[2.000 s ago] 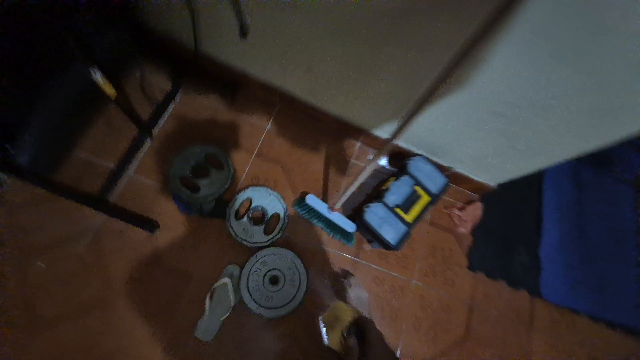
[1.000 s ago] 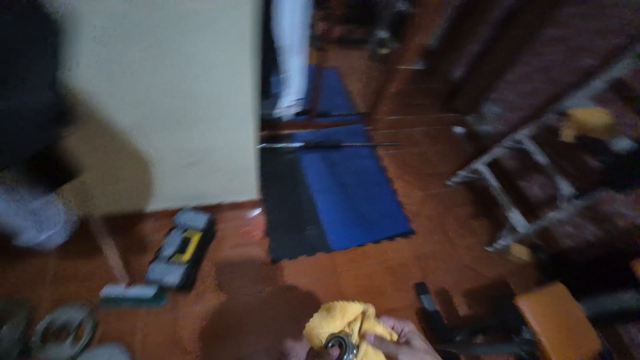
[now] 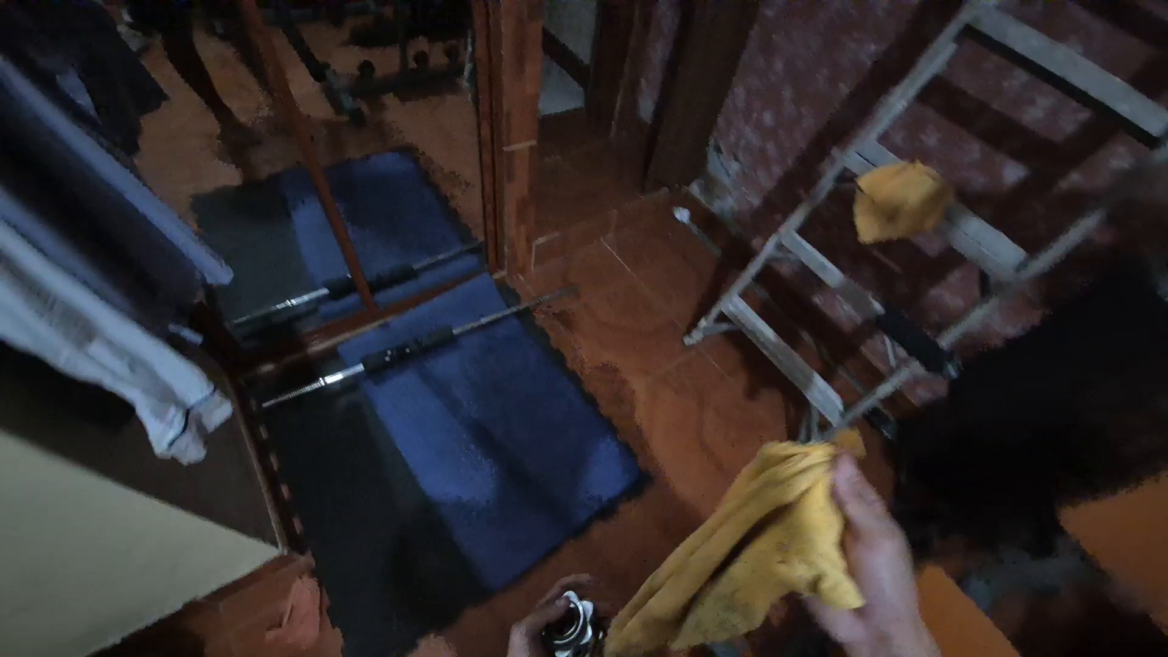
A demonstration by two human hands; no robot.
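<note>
At the bottom centre my left hand (image 3: 538,630) grips a shiny metal collar (image 3: 573,626), its fingers curled round the side. To the right of it, my right hand (image 3: 876,557) pinches a yellow cloth (image 3: 757,557) by its upper end. The cloth hangs down to the left, its lower edge close beside the metal piece. Whether the two touch cannot be told.
A bar with a dark grip (image 3: 406,351) lies across a blue and black foam mat (image 3: 511,456) before a mirror. At right stands a metal ladder (image 3: 803,274) with another yellow cloth (image 3: 903,201) on a step. Clothes (image 3: 119,319) hang at left.
The view has swung right, away from the weight plates, broom and toolbox. The cloth was bunched around the metal piece a second ago; now it is drawn out, held by my right hand.
</note>
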